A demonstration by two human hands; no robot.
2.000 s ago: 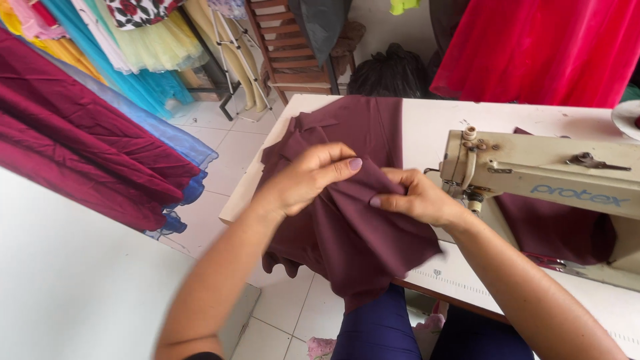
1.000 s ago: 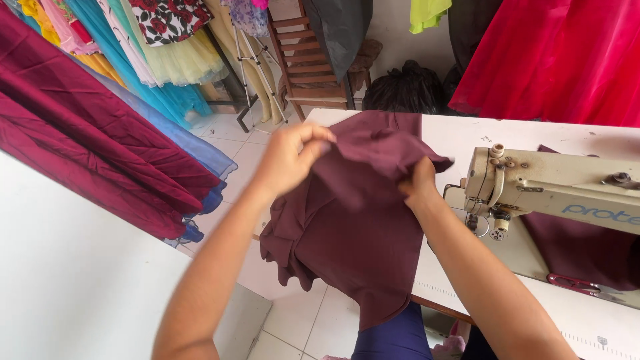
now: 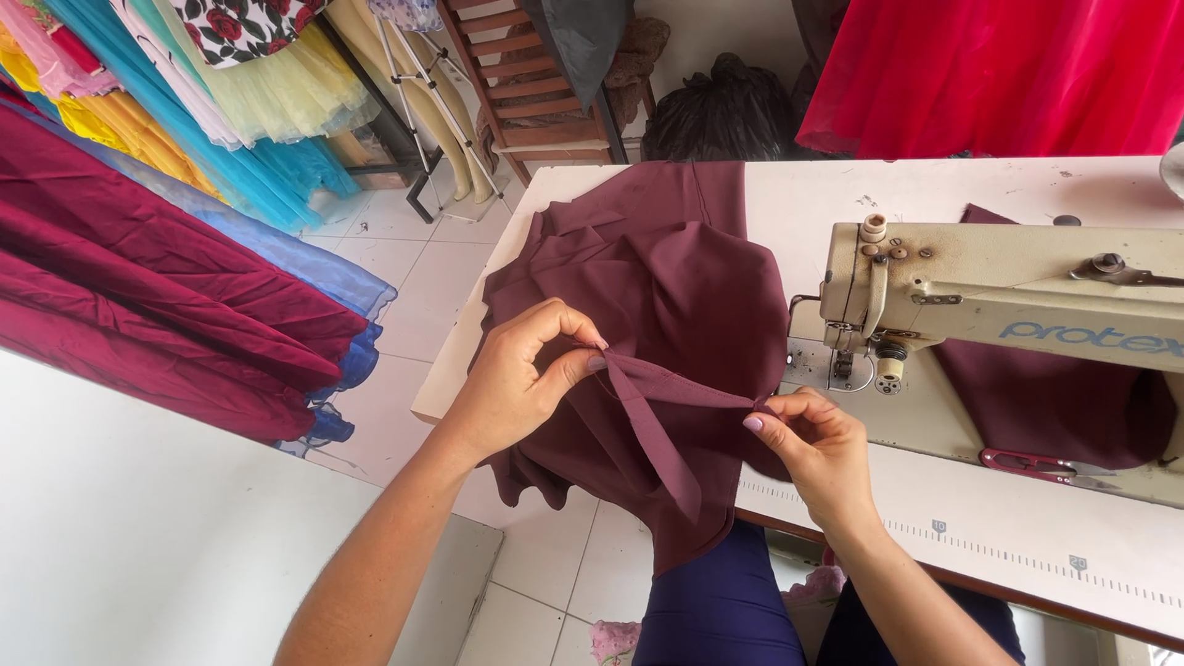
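Note:
Maroon fabric (image 3: 647, 268) lies over the left end of the sewing table and hangs past its front edge onto my lap. A narrow folded edge of it, with a visible seam line, is stretched between my hands. My left hand (image 3: 536, 379) pinches one end of that edge between thumb and forefinger. The other end is pinched by my right hand (image 3: 809, 444), just in front of the presser foot (image 3: 842, 365) of the Protex sewing machine (image 3: 999, 287). From the pinched edge a loose narrow flap hangs down toward me.
Red-handled thread snips (image 3: 1036, 464) and another maroon piece (image 3: 1045, 398) lie by the machine arm. The white table (image 3: 962, 185) has a printed ruler along its front. Gowns (image 3: 139, 277) hang at left, a red skirt (image 3: 999, 83) behind; a wooden chair (image 3: 536, 83) stands beyond.
My left hand has come down toward me from its raised position. The fabric edge, blurred and lifted a second ago, is now stretched low between both hands.

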